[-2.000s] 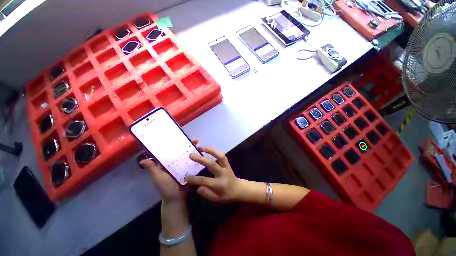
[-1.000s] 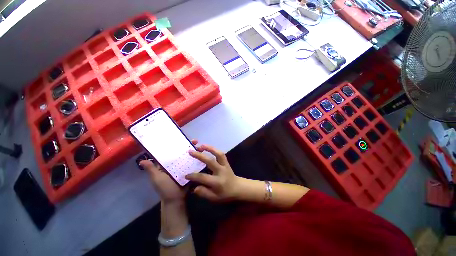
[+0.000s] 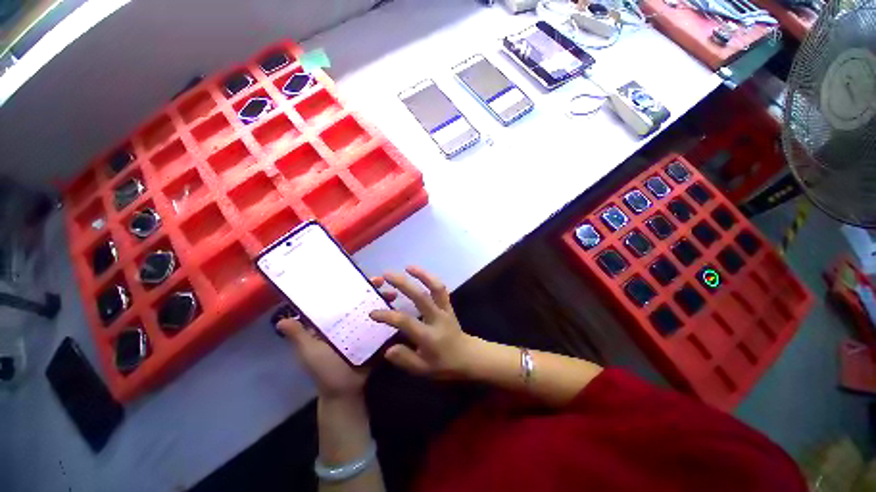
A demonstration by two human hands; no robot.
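My left hand holds the test smartphone from below, tilted, with its bright white screen facing up and a keypad-like pattern on its lower part. A small dark smartwatch unit shows at the thumb of my left hand, partly hidden by the phone. My right hand is over the lower right of the phone, fingers spread, a fingertip at the screen. The bench foam tray lies behind the phone, with watch units in its left columns and far corner.
A spare black phone lies at the left bench corner. Two pale phones, a dark device and a white corded device lie on the bench. The side foam tray is lower right, beside a fan.
The view has shifted slightly, so the bench and trays sit a little differently. The fingers of my right hand have lifted and spread over the phone. The phone stays in my left hand.
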